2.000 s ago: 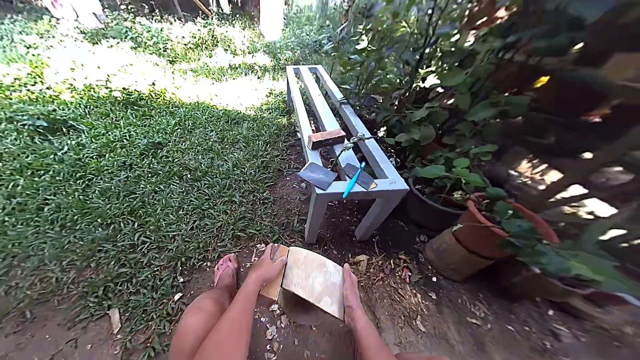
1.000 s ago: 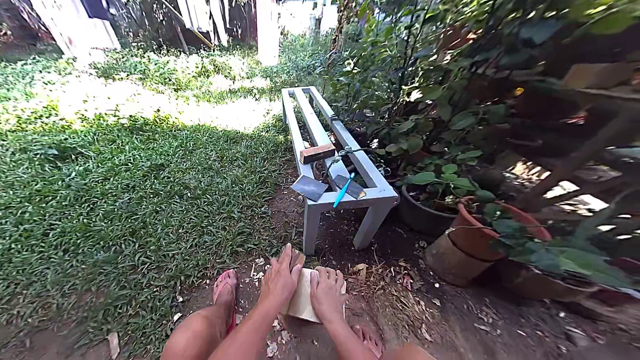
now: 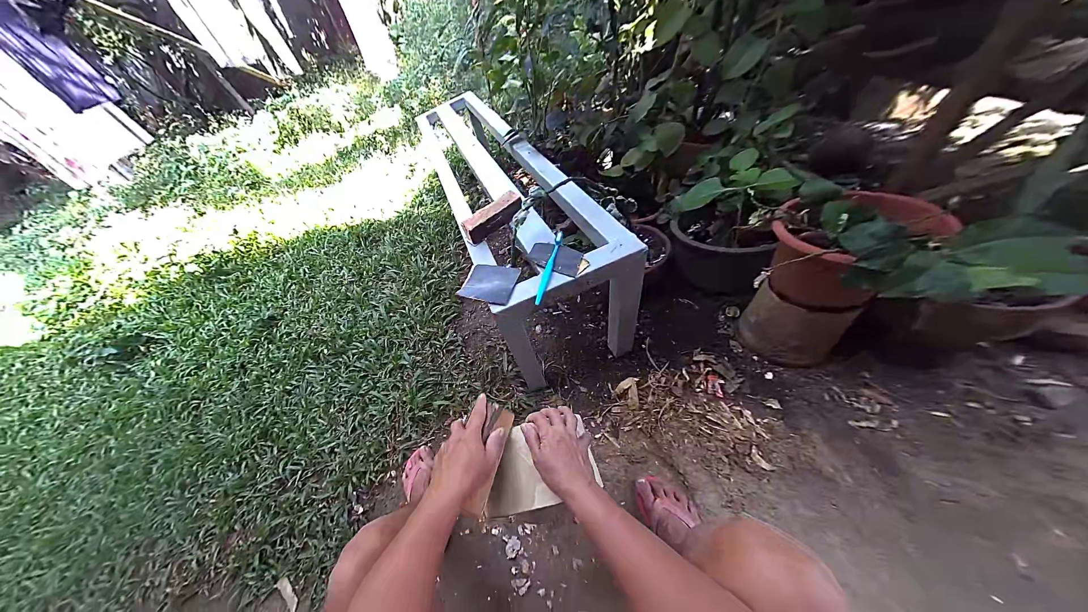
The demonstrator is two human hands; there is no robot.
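Low between my feet is a pale wooden piece [image 3: 529,486] with a browner wooden edge or side at its left. My left hand [image 3: 467,455] grips that brown left side, its thumb and fingers around the upper part. My right hand [image 3: 558,446] lies over the upper right of the pale face, fingers bent over the far edge. Ahead stands a grey slatted bench frame [image 3: 625,246]. On its near end rest a dark grey sheet [image 3: 490,284], a second dark sheet [image 3: 557,258], a turquoise-handled tool [image 3: 549,270] and a reddish-brown block [image 3: 491,216].
Potted plants line the right side, among them a black pot [image 3: 722,259] and a terracotta pot [image 3: 820,268] set on a brown base [image 3: 786,327]. Grass [image 3: 297,408] spreads at the left. Wood shavings [image 3: 688,408] lie on the soil by my right foot [image 3: 667,508].
Two seconds ago my hands held the wooden piece raised by its two sides; now it is lower and turned, with my right hand over its face. The view has swung right.
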